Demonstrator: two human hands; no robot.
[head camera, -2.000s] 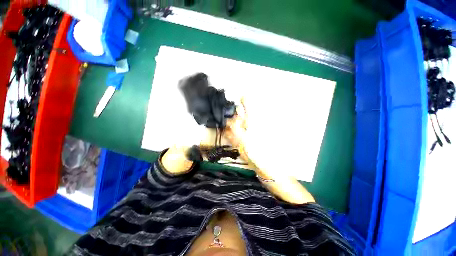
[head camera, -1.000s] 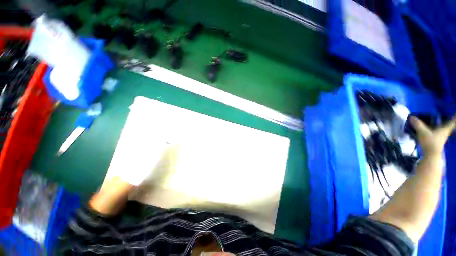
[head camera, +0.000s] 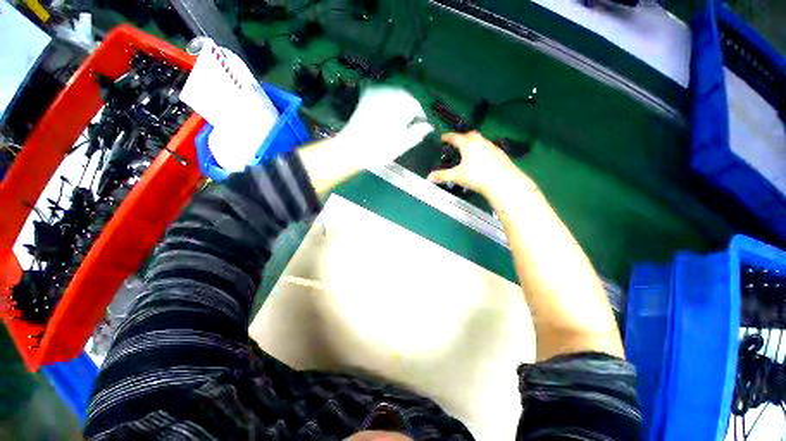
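Both my hands reach forward over the green conveyor belt. My left hand (head camera: 383, 125) wears a white glove and is blurred; dark adapters lie by its fingertips, and a grip cannot be made out. My bare right hand (head camera: 474, 165) is just right of it, thumb and fingers apart, with a dark adapter (head camera: 449, 155) between or just beyond them, not visibly gripped. More black adapters (head camera: 353, 67) with cords lie on the belt. The white work sheet (head camera: 396, 301) lies under my forearms with no adapter visible on it.
A red bin (head camera: 142, 202) of adapters stands left, beside a small blue bin (head camera: 289, 129) holding an upright white card (head camera: 226, 90). A metal rail (head camera: 452, 205) separates bench and belt. Blue bins (head camera: 676, 344) stand right; another blue bin (head camera: 750, 146) is at upper right.
My right hand has left the adapter bin at the right and moved over the belt. My left hand has moved forward from the sheet to the belt. The view has shifted.
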